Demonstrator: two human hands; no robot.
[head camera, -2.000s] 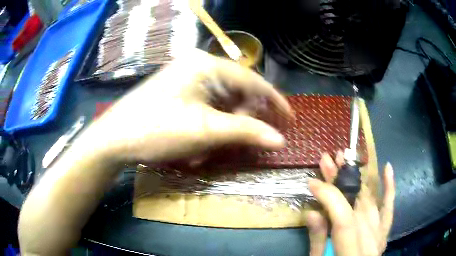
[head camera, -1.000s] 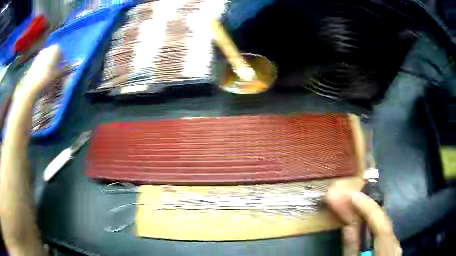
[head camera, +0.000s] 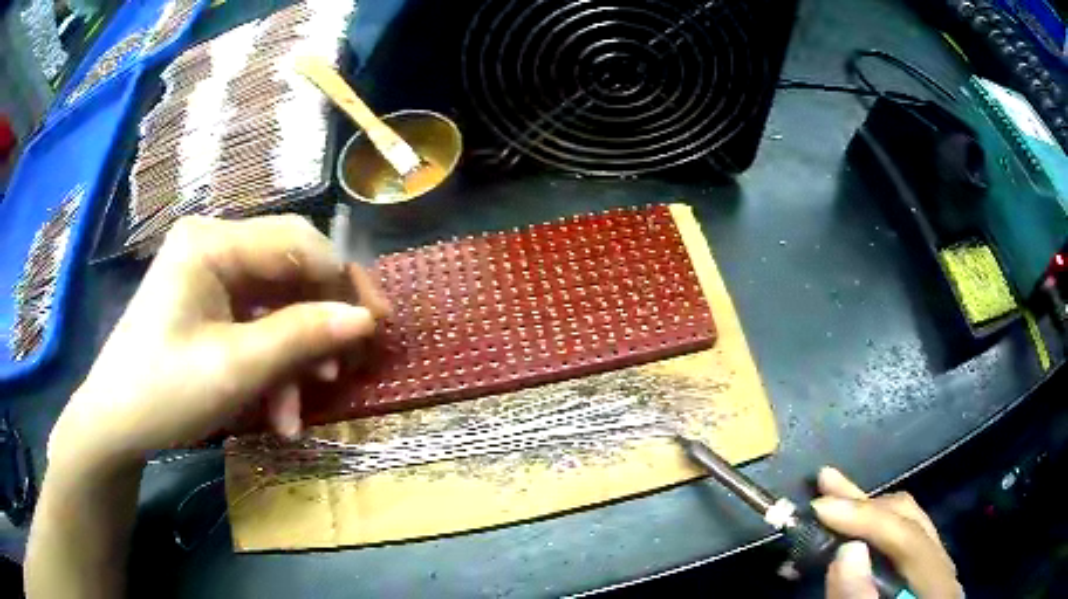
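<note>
My left hand (head camera: 252, 334) is over the left part of the dark-red holder board (head camera: 550, 293), fingers curled, with a small thin pale part (head camera: 341, 234) upright at its fingertips. The board has rows of small holes and lies tilted on the tan cardboard pad (head camera: 387, 513). My right hand (head camera: 884, 532) grips the soldering iron (head camera: 738, 483) at the lower right. Its tip points up-left at the right end of the long silvery strands (head camera: 504, 435) on the cardboard; whether it touches them I cannot tell.
A metal flux pot (head camera: 443, 138) holds a wooden-handled brush (head camera: 351, 103). A black tray (head camera: 234, 111) of parts and blue trays (head camera: 88, 152) stand at the left. The black fan (head camera: 615, 76) is behind the board. An iron stand (head camera: 914, 176) with a yellow sponge (head camera: 979, 282) is at the right.
My left hand has moved from the blue tray to the board's left part. The iron has swung to point up-left. The view has shifted to the right.
</note>
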